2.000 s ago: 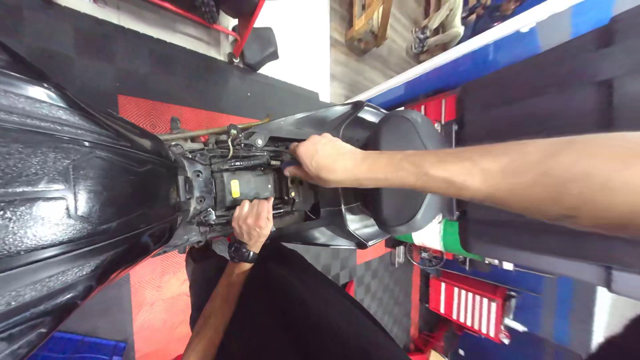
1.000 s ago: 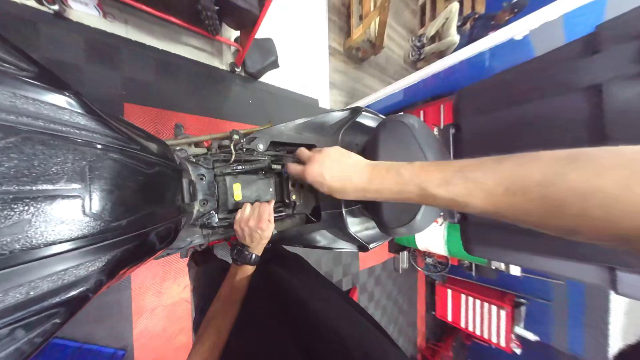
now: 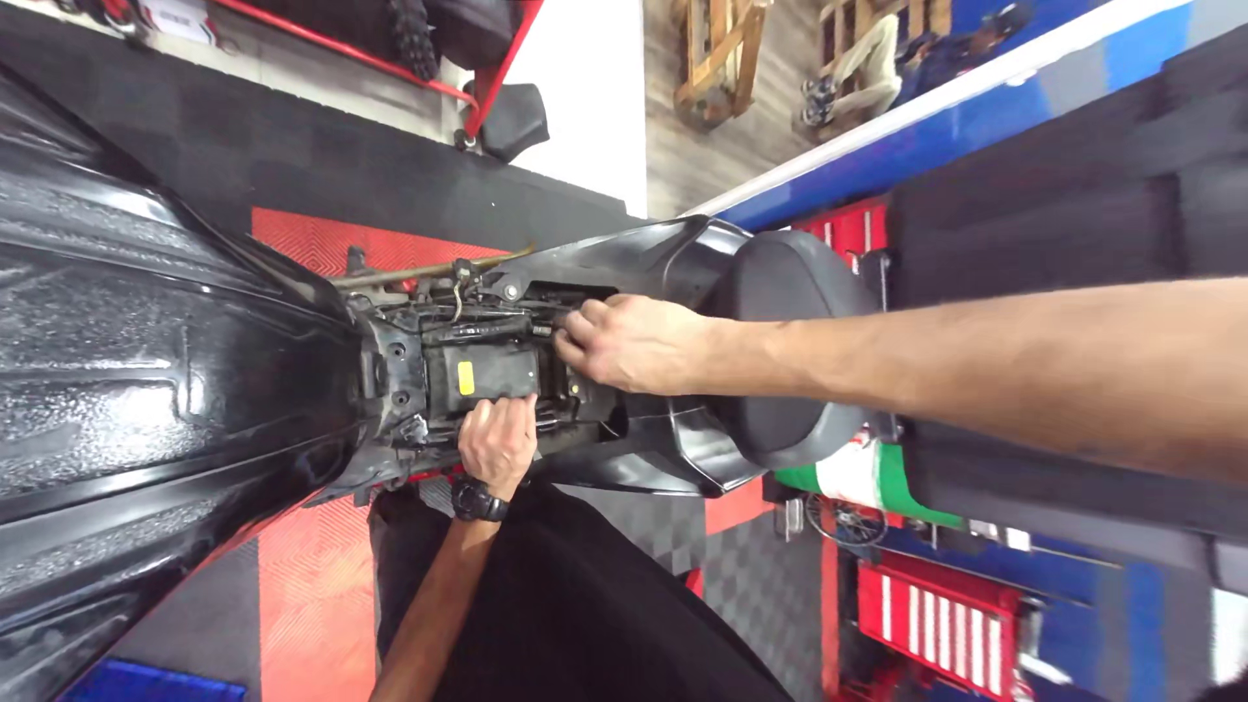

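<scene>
A black motorcycle with its seat area uncovered lies across the view, showing a bay with a dark rectangular part (image 3: 502, 370) that bears a yellow sticker (image 3: 466, 377). My left hand (image 3: 499, 439), with a black watch at the wrist, rests at the lower edge of that part, fingers curled and tips hidden. Reaching in from the right, my right hand (image 3: 629, 341) has bent fingers at the bay's right end, beside cables (image 3: 487, 330); whether they grip anything is hidden. Right of it sits a black seat section (image 3: 799, 341).
Glossy black bodywork (image 3: 175, 380) fills the left side. A thin rod or tube (image 3: 419, 276) lies along the bay's upper edge. Red floor tiles (image 3: 317, 595) show below the motorcycle. A red tool chest (image 3: 936, 619) stands lower right, and a red-framed stand (image 3: 492, 73) is at the top.
The fingers of my right hand have shifted slightly and bent differently over the bay's right end. My left hand has stayed at the edge of the dark part.
</scene>
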